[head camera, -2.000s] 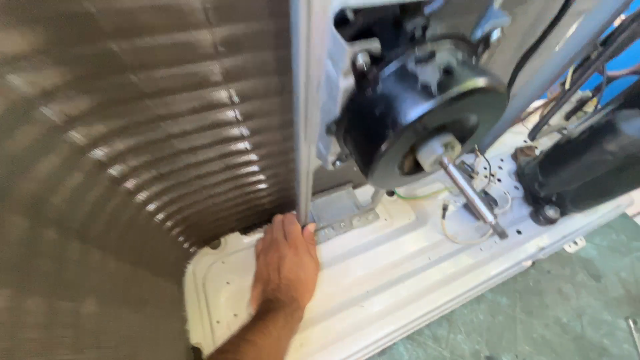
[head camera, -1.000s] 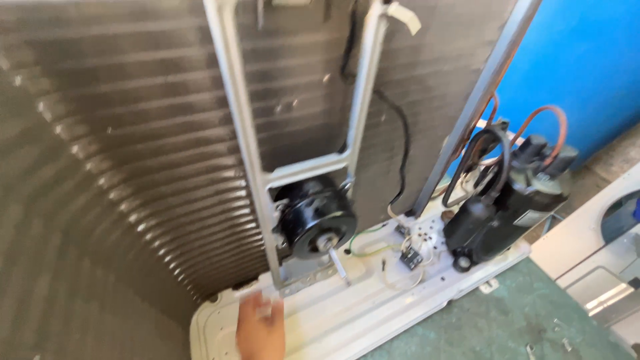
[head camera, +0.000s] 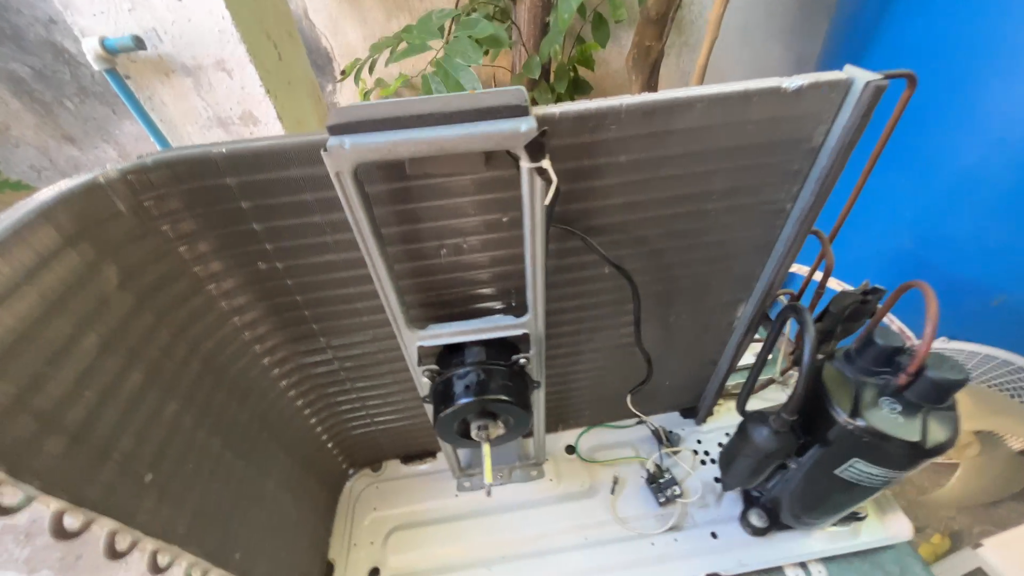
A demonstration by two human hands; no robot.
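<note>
Neither of my hands shows in the head view now. A black fan motor (head camera: 482, 394) with its shaft (head camera: 487, 464) pointing toward me is mounted low on an upright grey metal bracket (head camera: 537, 288). The bracket's foot rests on the white base pan (head camera: 448, 528) of an air conditioner's outdoor unit. Behind it curves the finned condenser coil (head camera: 672, 200). A black cable (head camera: 636, 312) hangs from the bracket's top right down to a small black terminal block (head camera: 663, 485) with loose white wires on the pan.
At the right end of the pan stands a black compressor (head camera: 880, 440) with a copper pipe (head camera: 928, 320). A round white fan guard (head camera: 988, 364) is behind it. Leaves (head camera: 460, 56) and a blue surface (head camera: 952, 176) lie beyond the coil. U-shaped tube bends (head camera: 120, 544) line the coil's near left edge.
The hand that was at the bracket's foot two seconds ago, then over the pan's left part, has left the view. The view has tilted up and shows the bracket's top.
</note>
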